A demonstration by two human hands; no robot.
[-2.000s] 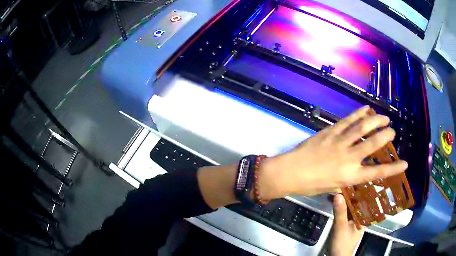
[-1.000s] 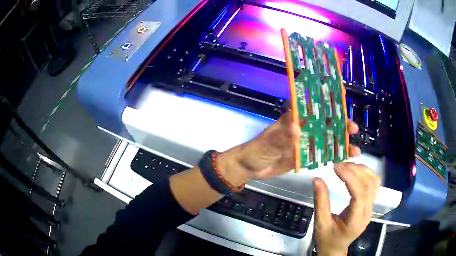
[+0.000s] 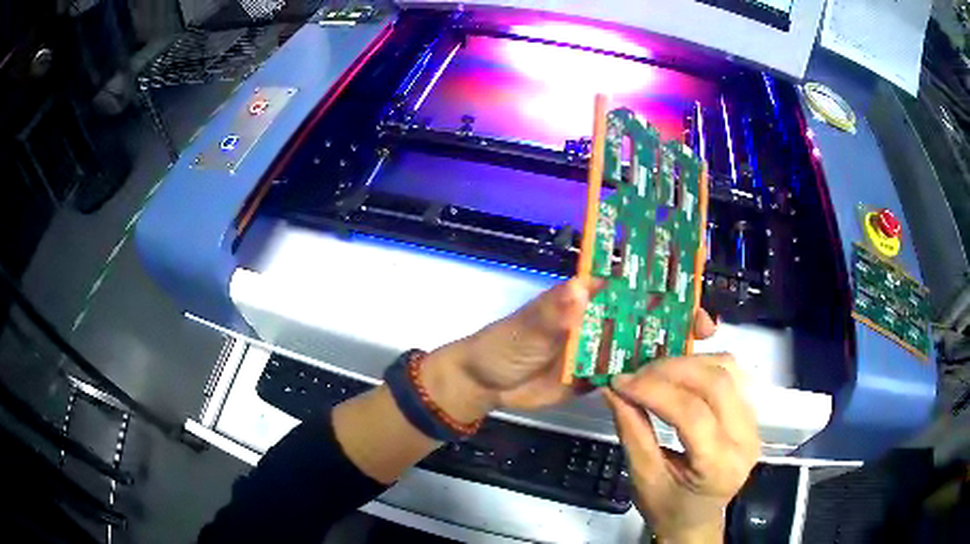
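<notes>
A green circuit board panel [image 3: 644, 250] with orange-brown rails on both long sides stands tilted upright in front of the glowing bay. My left hand [image 3: 521, 345], with a dark band and a beaded bracelet at the wrist, holds its lower part from the left and behind; fingertips show past its right edge. My right hand [image 3: 686, 436] is at the panel's bottom edge, with thumb and forefinger together at the lower edge. Whether they pinch the panel or only touch it is hard to tell.
The blue-and-white inspection machine [image 3: 511, 292] has black clamp rails [image 3: 489, 149] across its bay. Another panel [image 3: 891, 298] lies on its right side below the red emergency stop [image 3: 883, 227] and a pale ring [image 3: 830, 107]. Below are a keyboard [image 3: 532, 462] and mouse [image 3: 757, 519].
The panel was first seen brown side up under my left hand, then turned to its green side. My right hand has closed from apart fingers onto its bottom edge. The view has shifted.
</notes>
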